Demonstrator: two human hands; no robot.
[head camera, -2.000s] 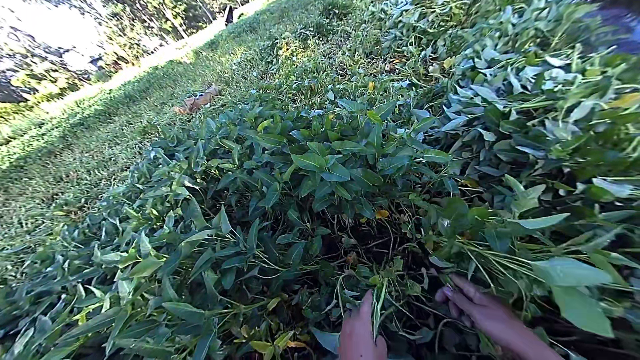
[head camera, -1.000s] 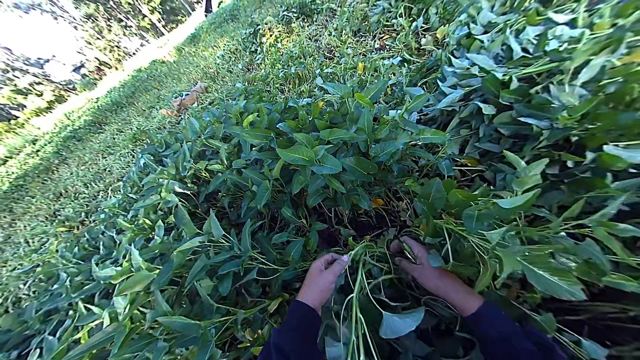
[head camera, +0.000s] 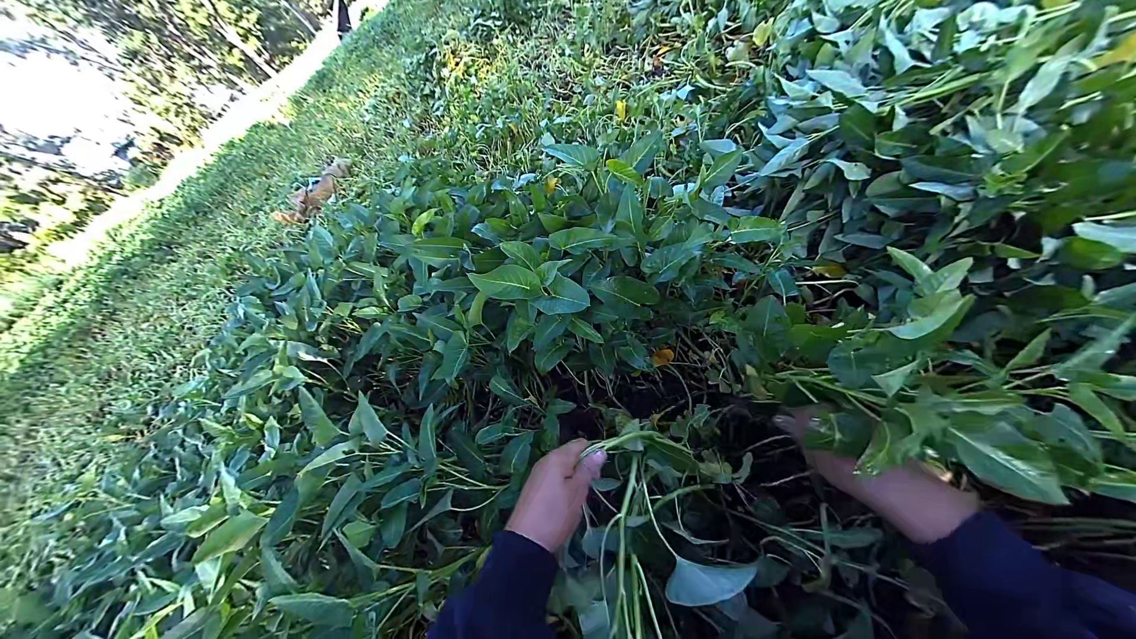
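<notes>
My left hand (head camera: 557, 493) is closed on green plant stems (head camera: 632, 524), which bend over from its fingertips and hang down with their leaves. To its right, my right hand (head camera: 856, 470) reaches in among the leafy plants (head camera: 1003, 444); leaves and shadow cover its fingers, and whether it holds anything is hidden. Between and beyond the hands lies a dark gap (head camera: 648, 395) with thin stems and a yellow leaf (head camera: 662, 357). Both forearms wear dark blue sleeves.
Dense broad-leaved plants (head camera: 532, 284) stand ahead and to the left. Taller foliage (head camera: 941, 160) leans in at the right. Grass (head camera: 133, 328) slopes along the left, with a brown object (head camera: 312, 193) on it. Trees (head camera: 204, 53) and a dark upright shape (head camera: 343, 16) are farther back.
My right hand has moved right, away from my left hand, and in under the leaves. My left hand stays closed on the stems, as one second ago.
</notes>
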